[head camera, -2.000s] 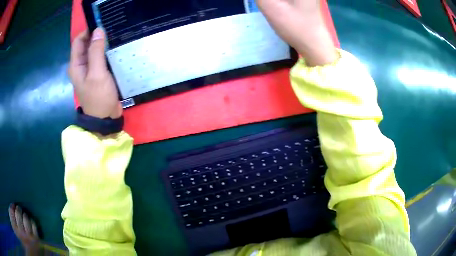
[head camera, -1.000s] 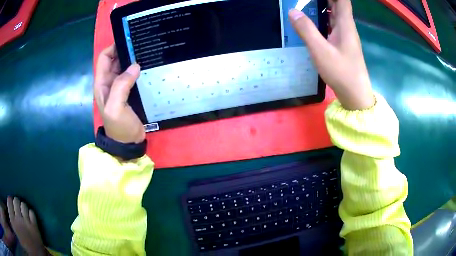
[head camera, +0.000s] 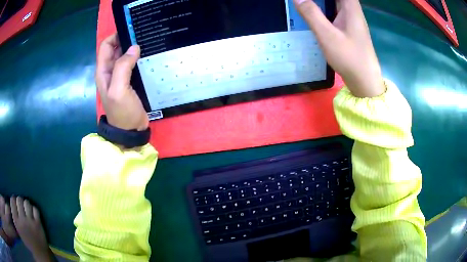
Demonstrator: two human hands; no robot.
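The tablet (head camera: pixel 230 66) sits over the red pad (head camera: pixel 246 123), its top cut off by the picture's edge. Its lit screen shows a black text window above a pale on-screen keyboard. A small white label (head camera: pixel 154 115) is at its lower left corner. My left hand (head camera: pixel 120 89) grips the tablet's left edge, thumb on the front. My right hand (head camera: pixel 345 46) is at the tablet's upper right, fingers apart and partly cut off; whether it holds the edge is hard to tell. The dark keyboard cover (head camera: pixel 271 199) lies below the pad, between my forearms.
Another person's hands (head camera: pixel 25 222) rest at the lower left edge of the green bench (head camera: pixel 46 143). Parts of other red pads show at the upper left (head camera: pixel 20 23) and upper right (head camera: pixel 444 25). A yellow floor line shows at the lower right.
Since one second ago, the tablet, pad and keyboard appear slightly higher in the picture. My left hand keeps its grip. My right hand stays near the upper right of the screen.
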